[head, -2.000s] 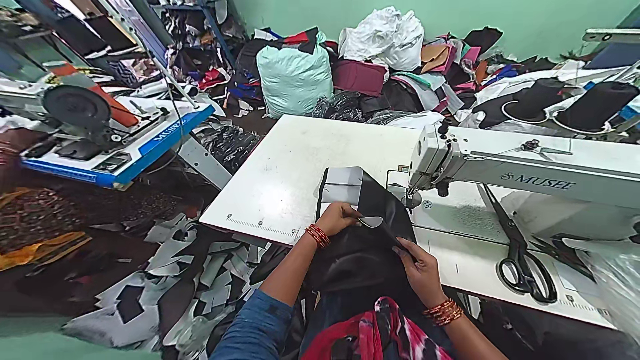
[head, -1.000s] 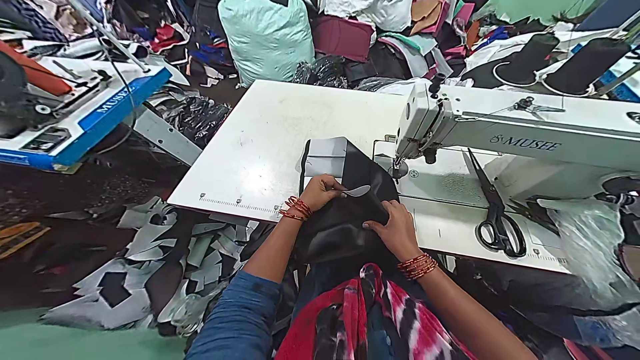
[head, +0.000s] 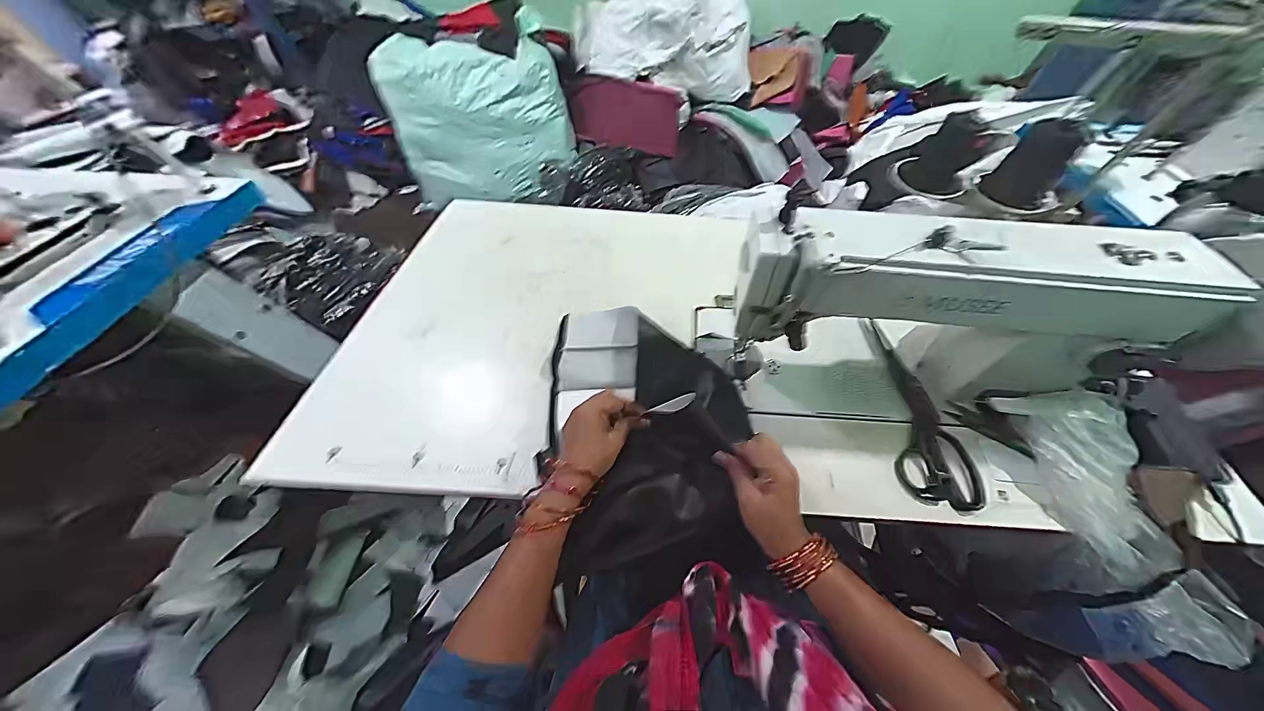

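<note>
Black fabric (head: 657, 474) with a pale grey and white panel (head: 599, 351) at its upper left lies over the front edge of the white sewing table. My left hand (head: 597, 430) pinches the fabric near its middle, beside a small whitish oval patch (head: 671, 404). My right hand (head: 765, 489) grips the fabric's right edge between thumb and fingers. Just beyond the fabric, to the right, is the needle area of an industrial sewing machine (head: 987, 286). Black-handled scissors (head: 928, 444) rest on the table right of my right hand.
The white tabletop (head: 395, 375) extends to the left. A clear plastic bag (head: 1096, 484) hangs over the right edge. Black thread cones (head: 1032, 163) stand behind the machine. Fabric scraps (head: 207, 583) cover the floor at lower left, and another blue-edged table (head: 128, 286) is at far left.
Both hands stay on the black fabric beside the machine. Across the frames the view shifts, and my right hand's hold appears a little lower on the fabric's right side than one second ago.
</note>
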